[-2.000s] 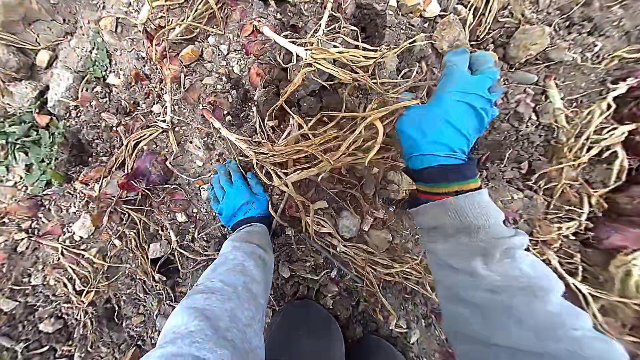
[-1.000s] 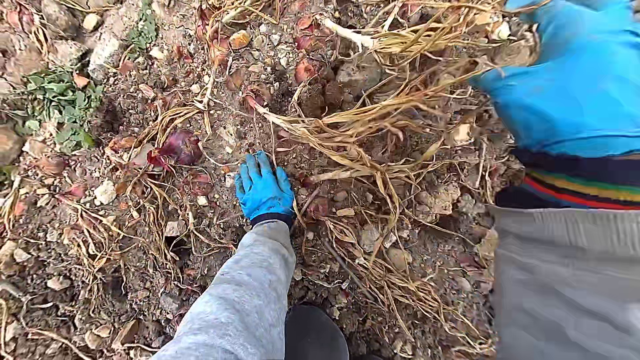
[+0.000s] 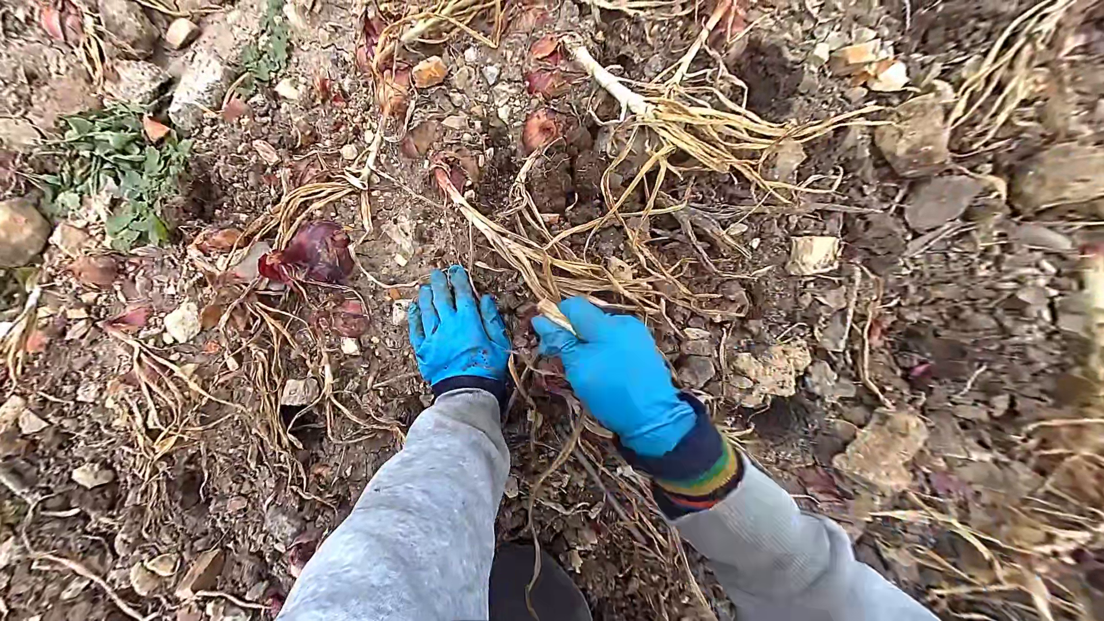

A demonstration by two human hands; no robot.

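Note:
Both hands wear blue gloves. My left hand (image 3: 459, 332) rests palm down on the stony soil, fingers spread, holding nothing. Just right of it, my right hand (image 3: 614, 375) is closed around dry onion stalks, whose pale end shows at the thumb. Dry leaves (image 3: 552, 272) of another onion run down toward the right hand from its reddish neck. A red onion bulb (image 3: 317, 253) lies in the soil up and left of my left hand. Further red bulbs, among them one at the top (image 3: 541, 129), sit partly in the ground. What the right palm covers is hidden.
Stones lie all about, such as a large flat one (image 3: 916, 136) at the right and a rounded one (image 3: 21, 233) at the left edge. A green leafy weed (image 3: 121, 172) grows at the upper left. More dry onion tops (image 3: 707, 129) spread at the upper right.
My right hand has come from the upper right down beside my left hand and now grips dry stalks. The left hand stays palm down on the soil.

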